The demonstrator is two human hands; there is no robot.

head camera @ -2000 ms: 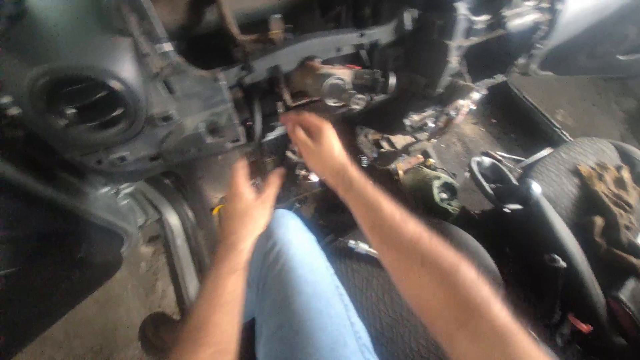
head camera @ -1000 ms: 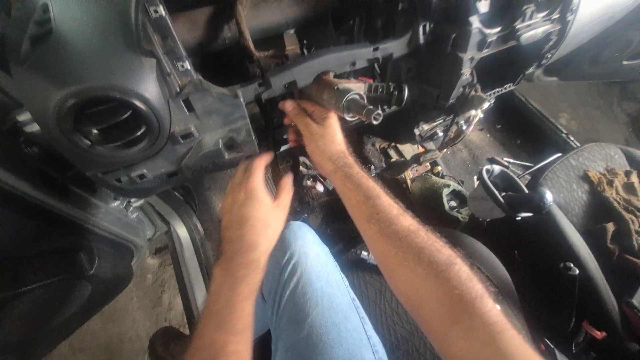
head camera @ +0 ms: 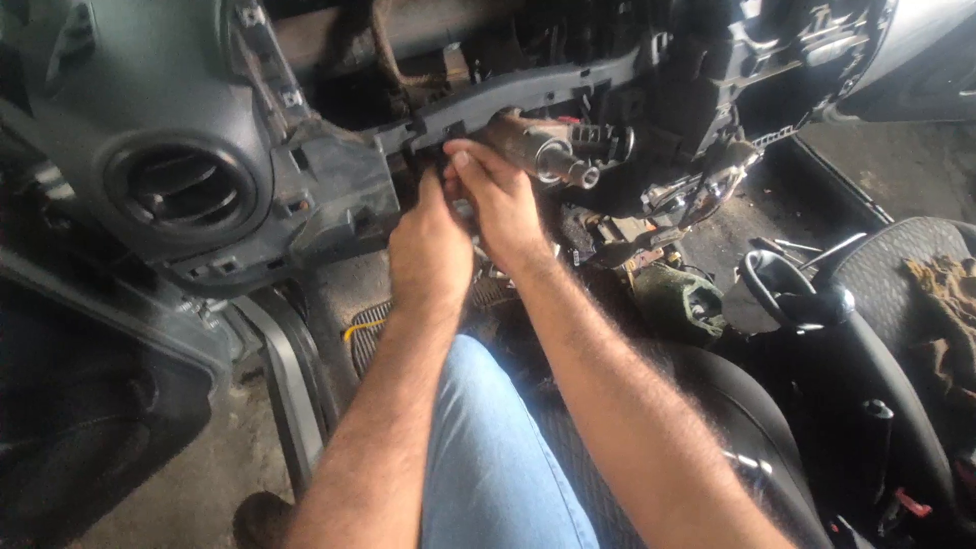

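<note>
My left hand [head camera: 433,248] is raised under the lower edge of the opened car dashboard [head camera: 343,183], its fingertips close to those of my right hand. My right hand [head camera: 496,202] has its thumb and fingers bent together just left of the bare steering column [head camera: 534,149], whose metal shaft end points to the right. Whether either hand holds a small part cannot be made out, as the fingers and the dark gap behind them hide it. A dark dashboard crossbar trim [head camera: 526,91] runs above both hands.
A round air vent [head camera: 187,187] is at the left, above the door sill [head camera: 286,374]. Loose wiring and connectors [head camera: 694,191] hang right of the column. The gear lever [head camera: 831,303], a green cloth-like bundle [head camera: 679,301] and a brown rag [head camera: 945,313] on the passenger seat are at the right.
My left hand has moved up to my right hand; one second ago it was apart and lower, with its fingers spread. My right hand stays beside the steering column.
</note>
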